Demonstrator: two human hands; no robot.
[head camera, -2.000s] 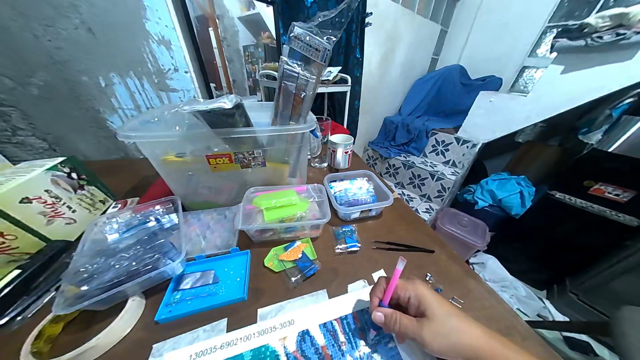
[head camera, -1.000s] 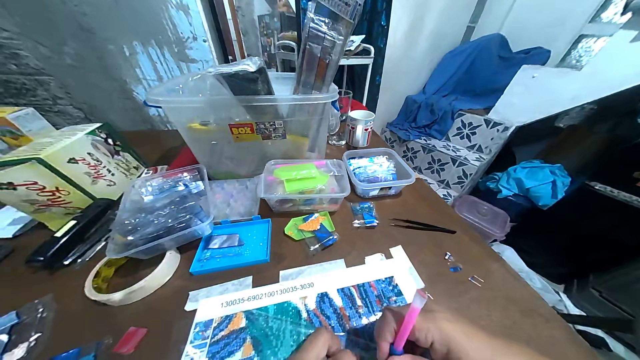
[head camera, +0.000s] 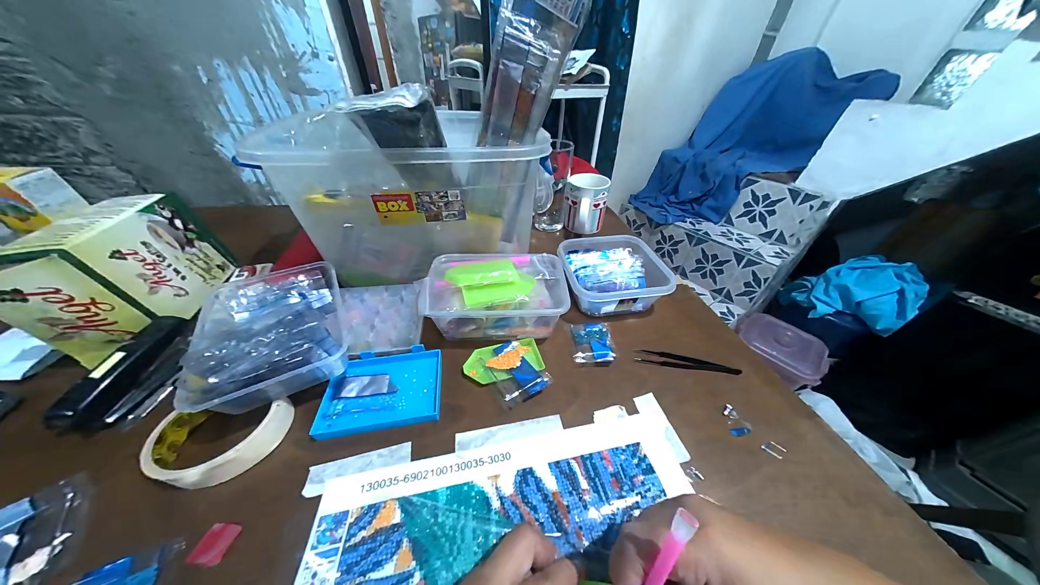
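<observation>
A diamond painting canvas (head camera: 520, 496) with blue, teal and orange areas lies on the brown table. My left hand (head camera: 524, 559) rests on its lower part, partly cut off by the frame's bottom edge; its fingertips are hidden. Close on its right, my right hand (head camera: 682, 540) holds a pink applicator pen (head camera: 673, 546) upright over the canvas. A bit of something green shows between the hands at the bottom edge. Beyond the canvas are a green tray with small bags (head camera: 508, 366), a blue tray (head camera: 382, 394), a small bag of blue drills (head camera: 593, 343) and black tweezers (head camera: 688, 361).
A roll of masking tape (head camera: 218, 444) lies left of the canvas, near a tilted clear container (head camera: 264, 337). Two lidded or open plastic tubs (head camera: 496, 296) stand before a large clear storage box (head camera: 398, 195). A mug (head camera: 586, 203) is behind. Small loose pieces lie near the right table edge.
My right hand with the pink pen has moved over the canvas. My left hand, out of view two seconds ago, now rests on the canvas. The view has shifted.
</observation>
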